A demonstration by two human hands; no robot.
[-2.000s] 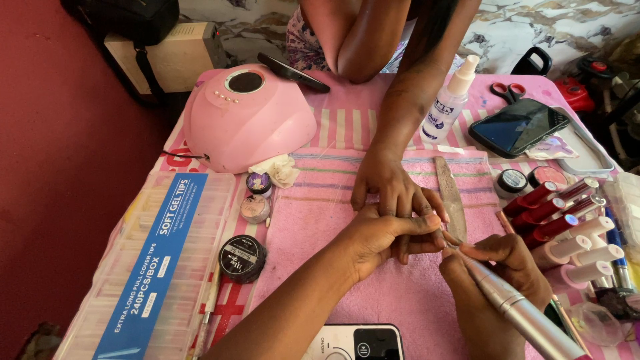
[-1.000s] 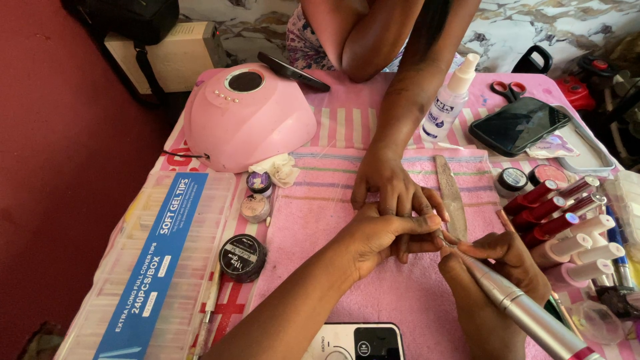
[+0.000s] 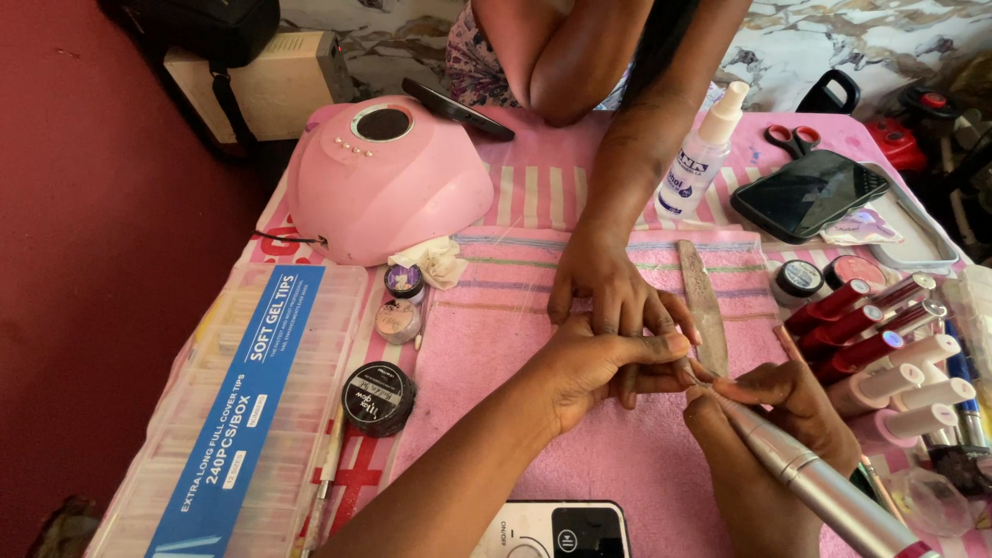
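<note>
My left hand [image 3: 597, 364] grips a finger of another person's hand [image 3: 612, 287], which lies palm down over a pink striped towel [image 3: 480, 387]. In my right hand [image 3: 775, 411] is a silver electric nail drill [image 3: 806, 473], held like a pen. Its tip is at a nail of the held finger; whether it touches cannot be told. A worn nail file [image 3: 704, 306] lies just beyond my right hand. The drill's control unit [image 3: 535, 527], white and black, sits at the bottom edge, partly behind my left forearm.
A pink nail lamp [image 3: 387, 178] stands back left, by a nail-tip box [image 3: 232, 418] and small jars [image 3: 380, 399]. A spray bottle [image 3: 701, 155], a smartphone [image 3: 806, 194] and scissors [image 3: 792, 139] are back right. Several polish bottles [image 3: 852, 353] crowd the right side.
</note>
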